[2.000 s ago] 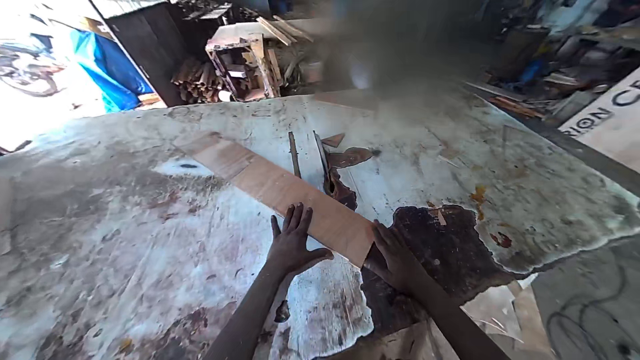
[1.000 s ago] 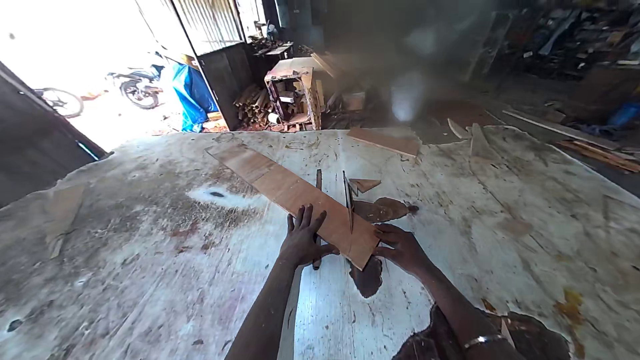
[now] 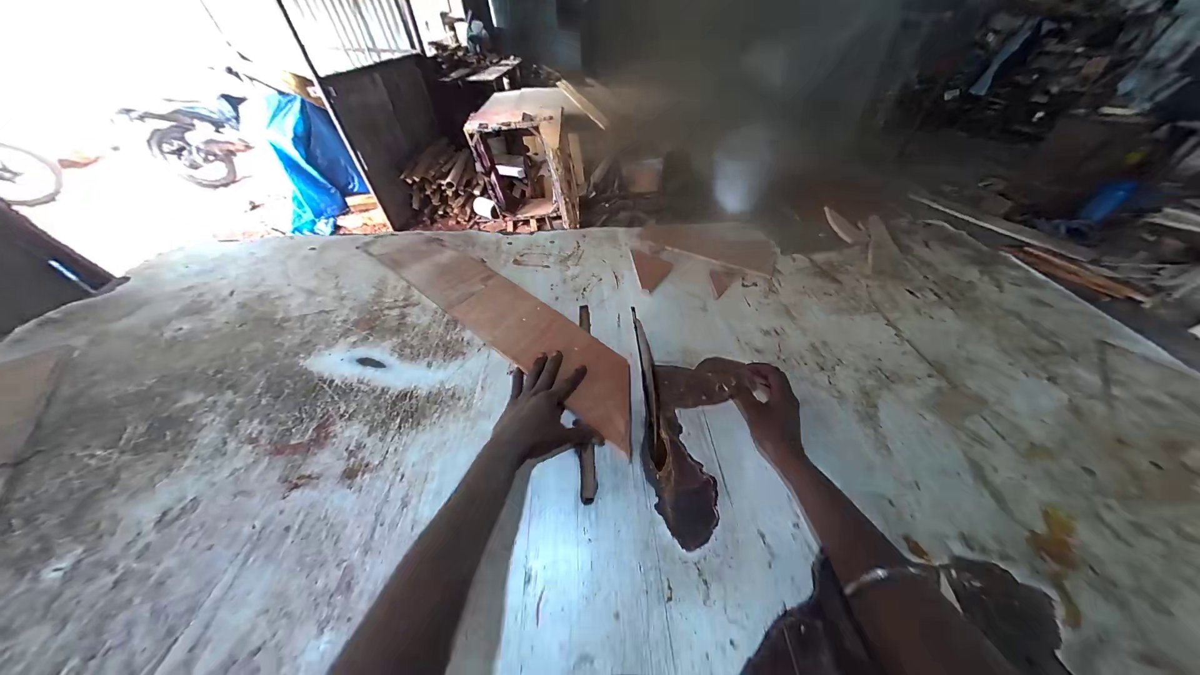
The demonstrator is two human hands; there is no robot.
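A long plywood strip lies slantwise on the worn saw table, its near end angled and just left of the upright circular saw blade. My left hand rests on the strip near that end, fingers spread. Under the strip runs a narrow dark bar, showing at both sides of it. My right hand is right of the blade, over a dark worn patch, thumb and fingers close together; whether they pinch a small piece is unclear. Beyond the blade lie small triangular offcuts.
A larger plywood offcut lies at the table's far edge, with thin pieces to its right. Another flat board is at the far left. Behind the table stand a wooden stand and stacked wood. Long boards lie at right.
My right hand has let go of the plywood strip and moved right. The strip's near end, which reached past the blade, now lies left of it. My left hand stays on the strip.
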